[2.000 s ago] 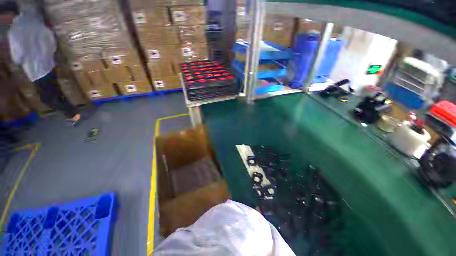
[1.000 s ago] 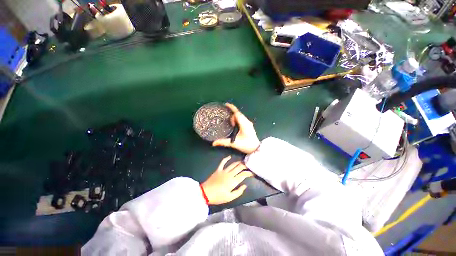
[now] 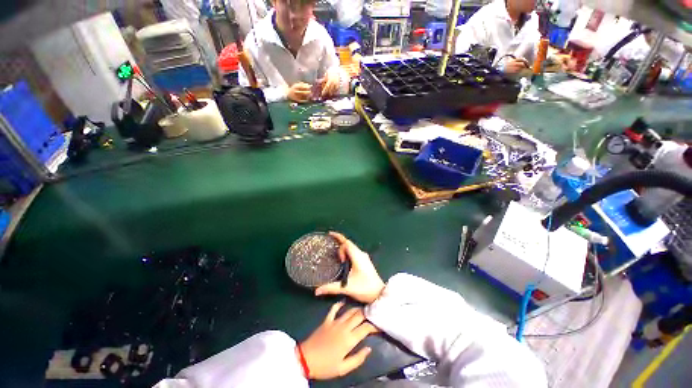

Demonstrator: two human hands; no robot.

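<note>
My right hand (image 3: 358, 274) grips the right rim of a round dish (image 3: 315, 260) filled with tiny silvery-coppery grains. The dish is on the green bench in front of me. My left hand (image 3: 334, 347) is empty, fingers apart, low over the bench edge just beside my right cuff, with a red cord at its wrist. A loose heap of small black plastic housings (image 3: 178, 292) lies to the left of the hands. A few black housings sit on a pale strip (image 3: 67, 365) at the lower left.
A white box unit (image 3: 531, 246) with a blue tube stands right, below a black hose (image 3: 618, 189). Thin metal tools (image 3: 463, 246) lie beside it. A blue bin (image 3: 448, 162) is on a wood-edged board, a black slotted rack (image 3: 432, 85) behind. Two people in pale smocks sit across the bench.
The view has swung from the floor and carton to the bench, then tilted up, bringing the rack and people into view. Over the last second, the right hand stays on the dish and the left stays open.
</note>
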